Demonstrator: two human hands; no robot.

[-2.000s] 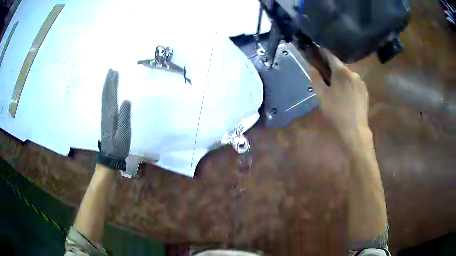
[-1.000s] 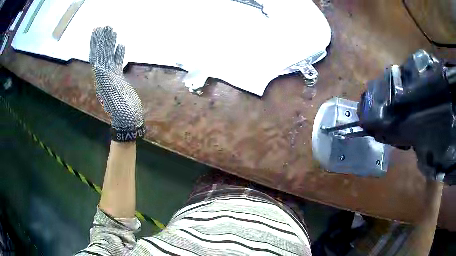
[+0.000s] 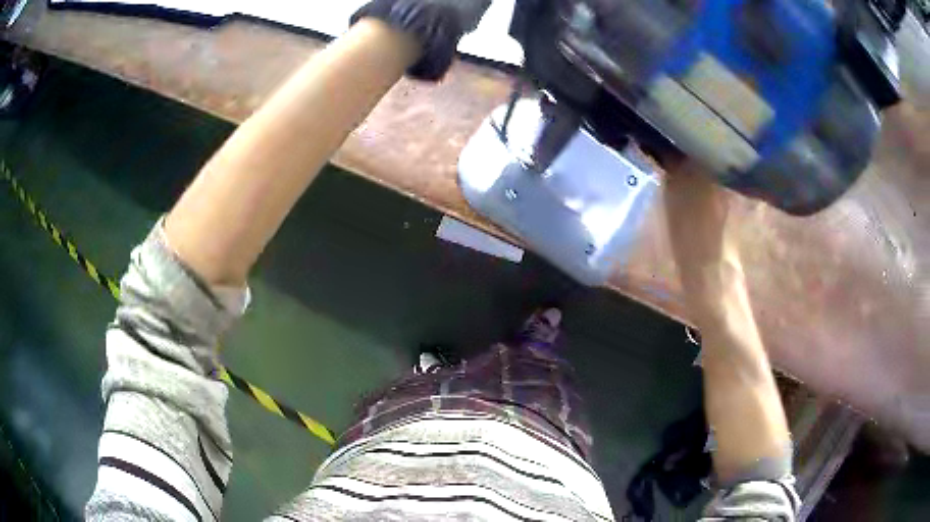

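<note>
The blue and dark grey cutting machine (image 3: 734, 97) fills the upper right. Its silvery base plate (image 3: 556, 194) lies at the table's front edge, with the dark upright rising from it. My right hand (image 3: 688, 184) is at the machine's handle, its fingers mostly hidden under the motor body. My gloved left hand (image 3: 423, 31) is at the top, dark and blurred, cut off by the frame's edge; its fingers and any hold are unclear. The white-topped lay (image 3: 296, 12) shows as a strip along the top with a dark edge. A white piece (image 3: 495, 36) shows beside the glove.
The reddish-brown table (image 3: 836, 296) runs diagonally to the lower right. Below it are the green floor with yellow-black tape (image 3: 270, 400), a white strip (image 3: 479, 240) near the table edge, my shoes, and a dark bundle (image 3: 673, 469) at the lower right.
The view has shifted, and the lay sits higher in it. The machine and my right hand have moved left in view, towards the lay. My left hand has moved up and right, nearer the machine.
</note>
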